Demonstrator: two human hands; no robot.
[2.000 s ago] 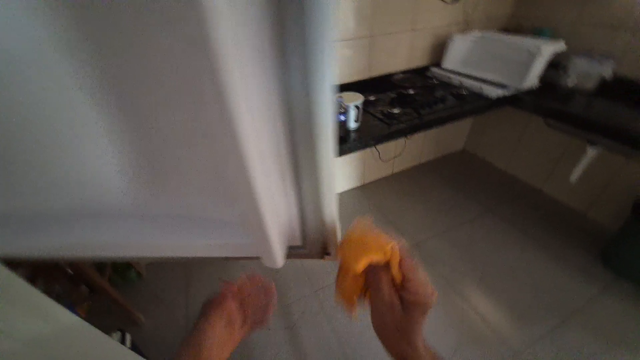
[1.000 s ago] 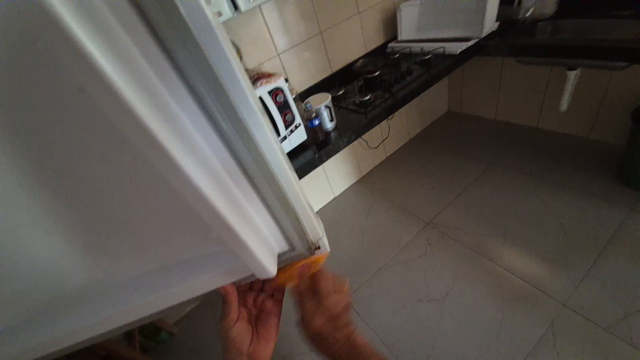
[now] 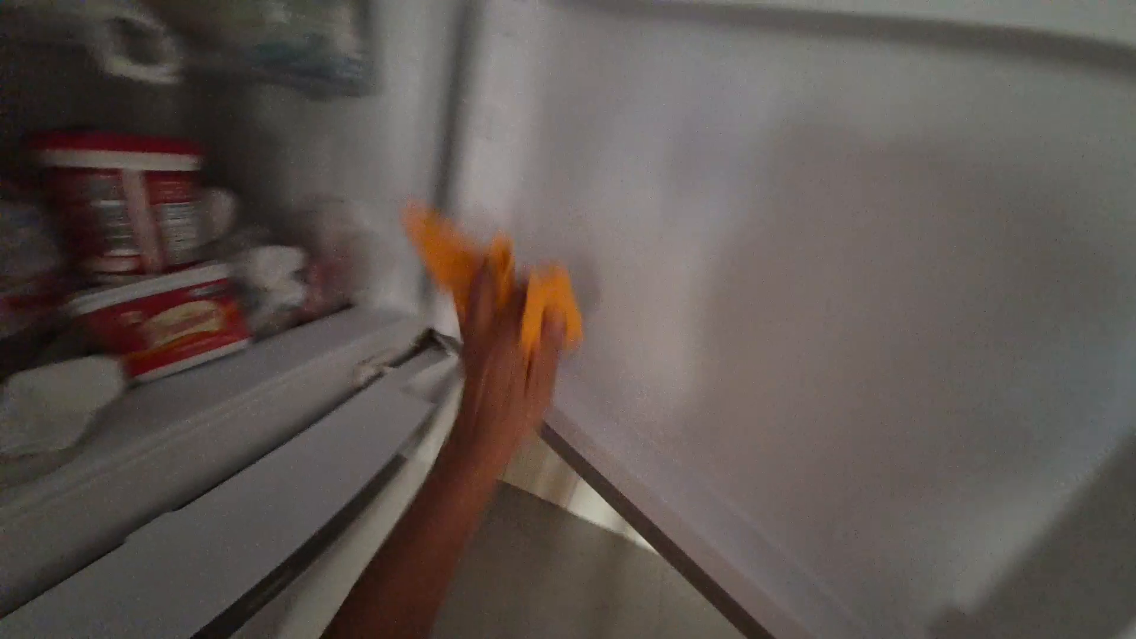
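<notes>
My left hand (image 3: 506, 346) reaches up from the bottom of the head view, blurred, its fingers closed on an orange cloth (image 3: 444, 253). Parts of the cloth stick out on both sides of the fingers. Hand and cloth are at the hinge side of an open white refrigerator door (image 3: 799, 293), in front of its inner face; whether they touch it cannot be told. Left of the hand is the open compartment, with its light-coloured front edge (image 3: 240, 404) running down to the left. My right hand is out of view.
Inside the compartment at left stand a red container (image 3: 124, 204), a red and white package (image 3: 177, 324) and a whitish item (image 3: 62, 399). A dark gap (image 3: 426, 346) shows at the lower hinge corner. Grey floor (image 3: 568, 568) appears below, between cabinet and door.
The view has swung from the door's lower corner and kitchen counter to the refrigerator's interior. The orange cloth, in my right hand two seconds ago, is now in my left. My right hand has left the view.
</notes>
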